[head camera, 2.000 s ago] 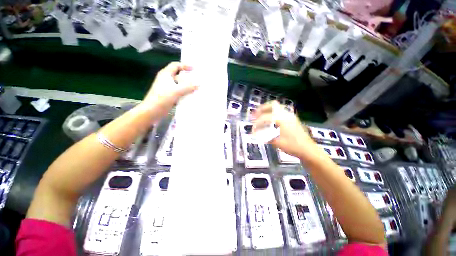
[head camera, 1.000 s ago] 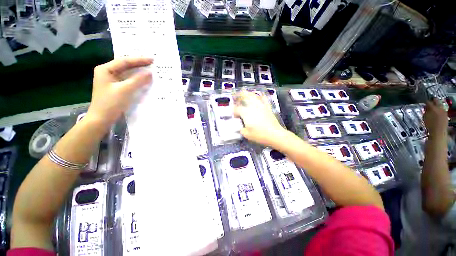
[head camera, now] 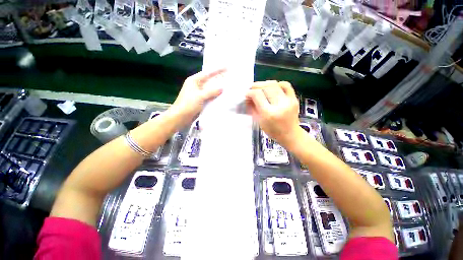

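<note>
My left hand [head camera: 198, 94] holds the long white label sheet [head camera: 228, 167] by its left edge. The sheet hangs down over the clear blister tray [head camera: 167, 167], with faint print near its top. My right hand [head camera: 274, 104] is at the sheet's right edge, thumb and fingers pinched together there; a small greyish piece shows blurred at its fingertips. White phone units [head camera: 138, 213] with a dark oval at the top lie in the tray pockets on both sides of the sheet. The sheet hides the middle of the tray.
Filled trays [head camera: 375, 152] are at the right. A label roll [head camera: 105, 127] and a dark tray [head camera: 31, 152] stand at the left. White paper slips [head camera: 315, 34] hang from the shelf above. A slanted post [head camera: 401, 89] rises at the right.
My right hand has left the unit in the tray's back row and come up to the sheet's edge. The camera view has shifted left, so sheet and hands appear further right.
</note>
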